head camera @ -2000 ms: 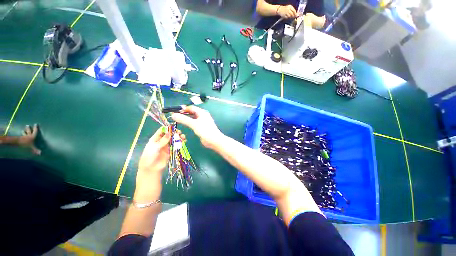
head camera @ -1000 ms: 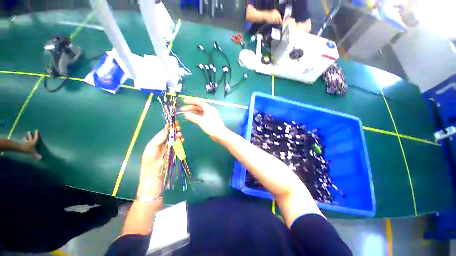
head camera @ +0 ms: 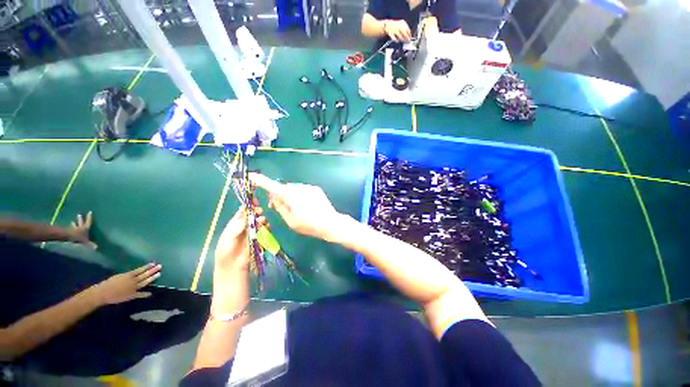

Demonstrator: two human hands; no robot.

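A loose bundle of thin multicolour wires (head camera: pixel 259 268) with a yellow-green piece on it hangs from my left hand (head camera: pixel 240 234), which is closed around its middle. My right hand (head camera: pixel 299 204) is at the bundle's upper part, with thumb and fingers brought together on the wires. The fine wire ends between the fingers are too small to make out. A large blue tote (head camera: pixel 556 227) stands to the right on the green table, holding a mass of short black wire harnesses (head camera: pixel 446 219) with small white and pink ends.
Several black leads (head camera: pixel 321 113) lie on the green table (head camera: pixel 151 204) beyond my hands. A white machine (head camera: pixel 461 72) stands at the back, with a person's hands (head camera: pixel 397 30) behind it. White uprights (head camera: pixel 163 64) and a blue tray (head camera: pixel 180 130) are at back left. Another person's hands (head camera: pixel 128 286) are at left.
The view has shifted slightly. My right hand has moved a little down along the bundle beside my left hand. A second hand of the person at left has come into view.
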